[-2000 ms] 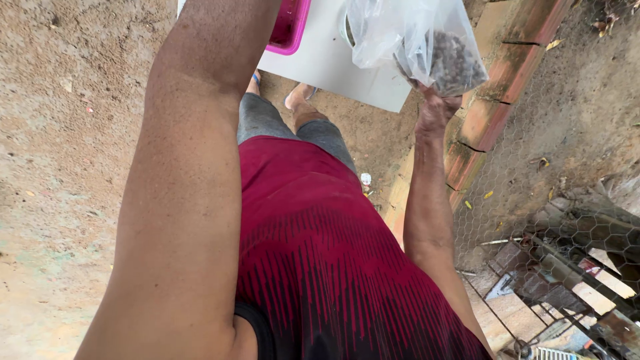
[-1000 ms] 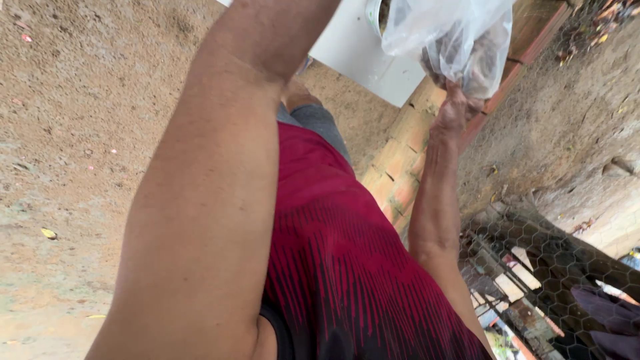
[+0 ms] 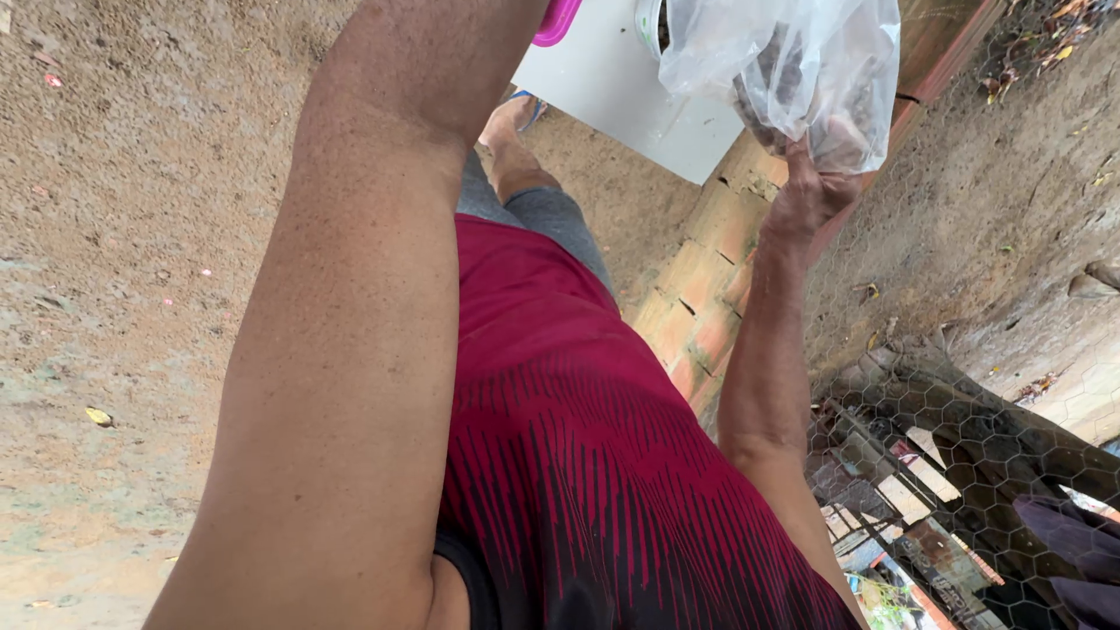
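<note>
My right hand (image 3: 812,194) is at the upper right, its fingers closed on the lower part of a clear plastic bag (image 3: 853,83) with dark, clumped contents. The bag hangs over the edge of a white board or tabletop (image 3: 630,109). Beside the bag, on the white surface, stands a round container (image 3: 647,26) with dark material inside, cut off by the top edge. The corner of a bright pink plastic tray or tub (image 3: 557,24) shows next to my left forearm. My left arm reaches up out of the frame, so my left hand is hidden.
A low brick wall (image 3: 700,289) runs beside the white surface. Hexagonal wire mesh (image 3: 945,437) stands on the right, with wood and scrap behind it. Bare ground (image 3: 131,262) with scattered leaves lies to the left. My sandaled foot (image 3: 512,114) is under the white surface's edge.
The pink tray's corner and my foot, out of sight a second ago, show again as the view shifts. My right hand keeps its hold on the bag.
</note>
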